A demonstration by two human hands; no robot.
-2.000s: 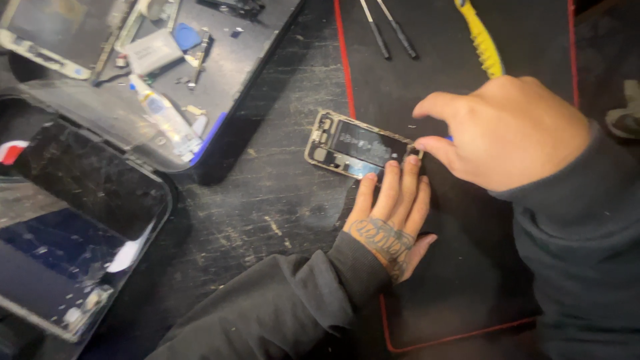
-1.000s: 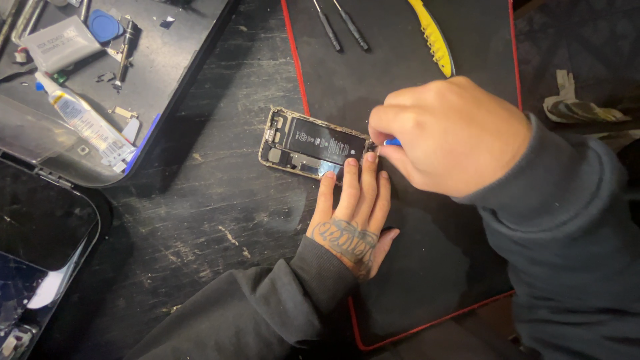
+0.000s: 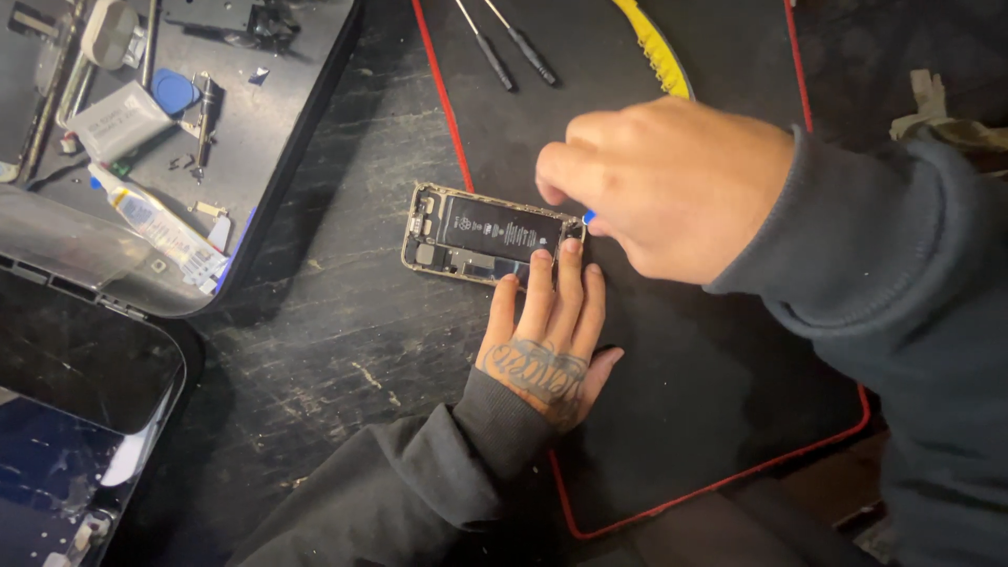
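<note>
An opened smartphone body (image 3: 417, 252) lies partly on the scratched table and partly on the black mat, its black battery (image 3: 498, 227) exposed. The fingertips of my left hand (image 3: 547, 346) rest on the lower long edge and right part of the phone, fingers spread. Over the phone's right end, my right hand (image 3: 669, 189) is curled, with a small blue tool end (image 3: 589, 217) showing between its fingers. Most of that tool is hidden by the hand, so its kind is unclear.
Two thin screwdrivers (image 3: 521, 57) and a yellow curved tool (image 3: 657, 49) lie at the top of the red-edged mat (image 3: 709, 378). At left, an open case (image 3: 268, 157) holds a loose battery (image 3: 120, 122), a glue tube (image 3: 161, 224) and small parts; a phone screen (image 3: 75, 354) lies below.
My right hand's fingers, spread above the phone's right end two seconds ago, are now drawn together around the blue tool. My left hand stays on the phone. The view has shifted.
</note>
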